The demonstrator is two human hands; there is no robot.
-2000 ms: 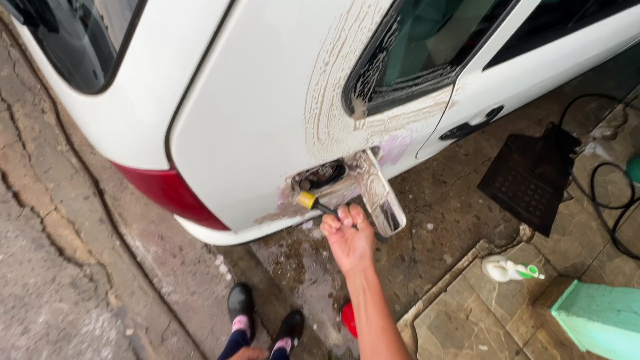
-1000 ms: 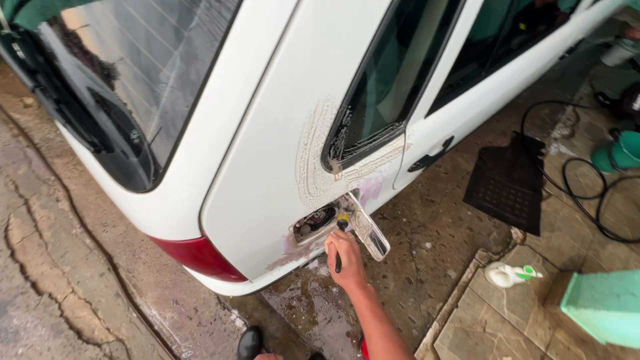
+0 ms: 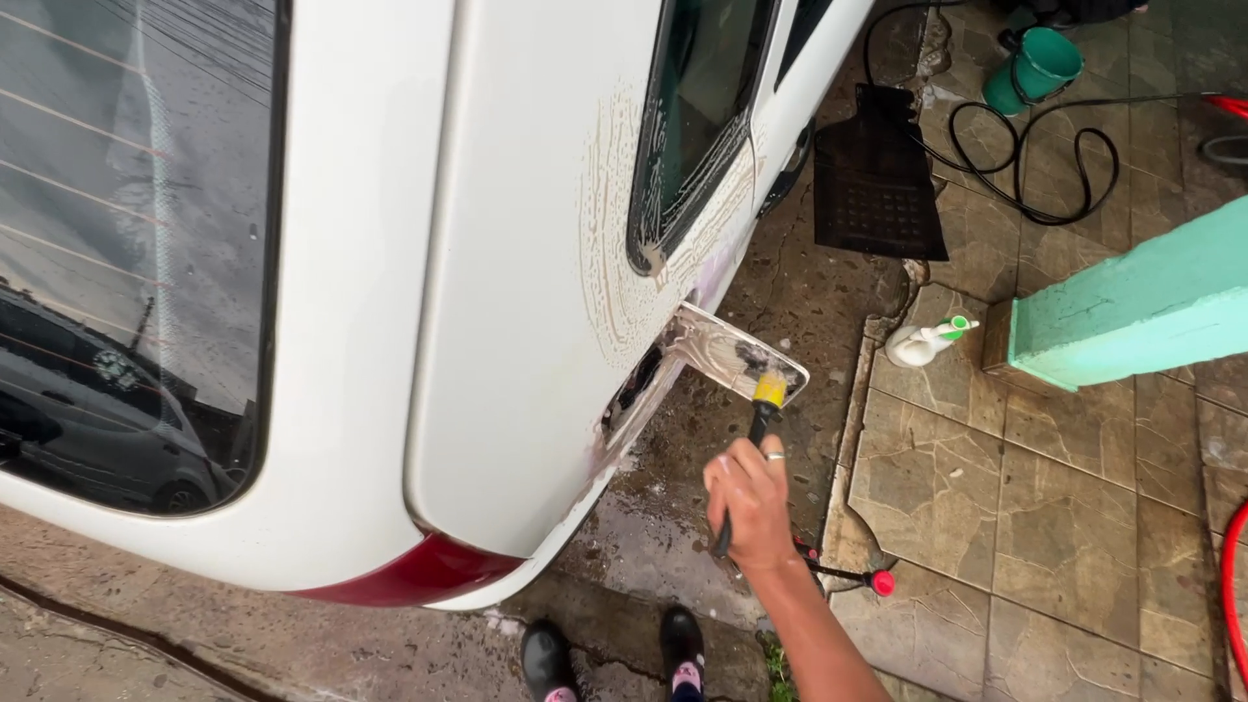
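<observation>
My right hand (image 3: pixel 753 497), with a ring on one finger, grips the black handle of a detailing brush (image 3: pixel 769 390) with a yellow collar. The dark bristles touch the soapy inner face of the open fuel filler flap (image 3: pixel 717 351), near its outer end. The flap stands out from the side of a white car (image 3: pixel 536 244). Left of the flap is the fuel filler recess (image 3: pixel 634 395), dark inside with foam around it. Streaks of foam lie on the panel around the rear side window (image 3: pixel 697 107). My left hand is out of view.
A white spray bottle (image 3: pixel 915 345) stands by a green pillar (image 3: pixel 1131 292). Farther off lie a black rubber car mat (image 3: pixel 873 185), a looped black hose (image 3: pixel 1019 180) and a green bucket (image 3: pixel 1038 68). My dark shoes (image 3: pixel 549 658) are on wet pavement. A red-capped object (image 3: pixel 880 582) lies beside my forearm.
My right hand and the brush have moved from the filler recess to the outer end of the flap. The left hand, partly seen at the bottom two seconds ago, is gone from view.
</observation>
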